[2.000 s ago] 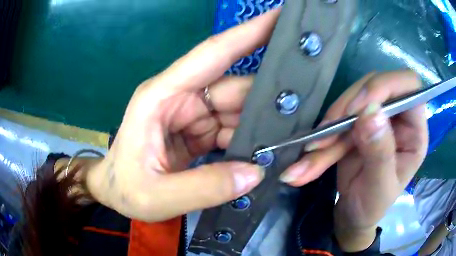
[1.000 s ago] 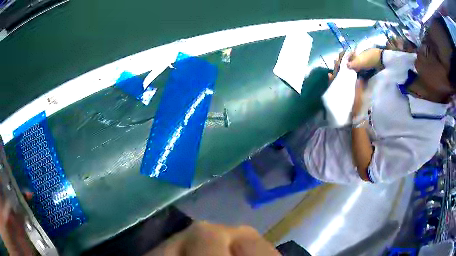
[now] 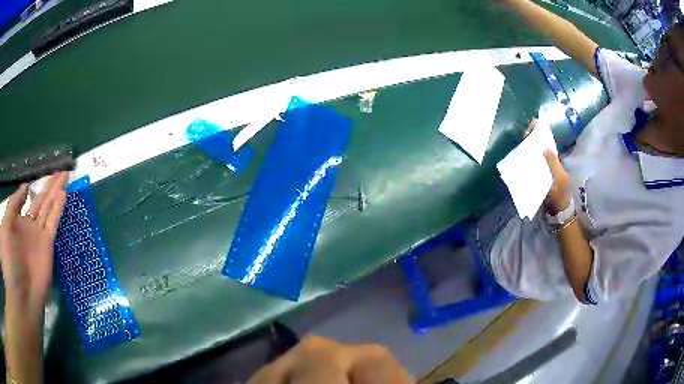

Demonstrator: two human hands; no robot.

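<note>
A dark fixture bar point(image 3: 34, 165) lies at the far left, on the belt beside the white rail, partly cut off by the picture's edge. My left hand point(image 3: 34, 240) is just below it, fingers spread and fingertips close to the bar; contact is unclear. The blue adhesive sheet point(image 3: 82, 262) with rows of pale arcs lies right of my left hand. My right hand point(image 3: 330, 364) shows only as bent knuckles at the bottom edge; its fingertips and anything held are hidden. No tweezers can be made out.
Plain blue film point(image 3: 289, 202), a smaller blue scrap point(image 3: 217, 142) and a white strip point(image 3: 255, 131) lie on the green bench. A white sheet point(image 3: 474, 112) lies farther right. A seated person point(image 3: 600, 202) holds another white sheet point(image 3: 529, 172). Another dark bar point(image 3: 82, 19) is on the belt.
The view has swung from the close-up bar to the bench. The bar, upright at the left edge a second ago, now lies on the belt. My left hand is now spread; the other person's arm has reached across.
</note>
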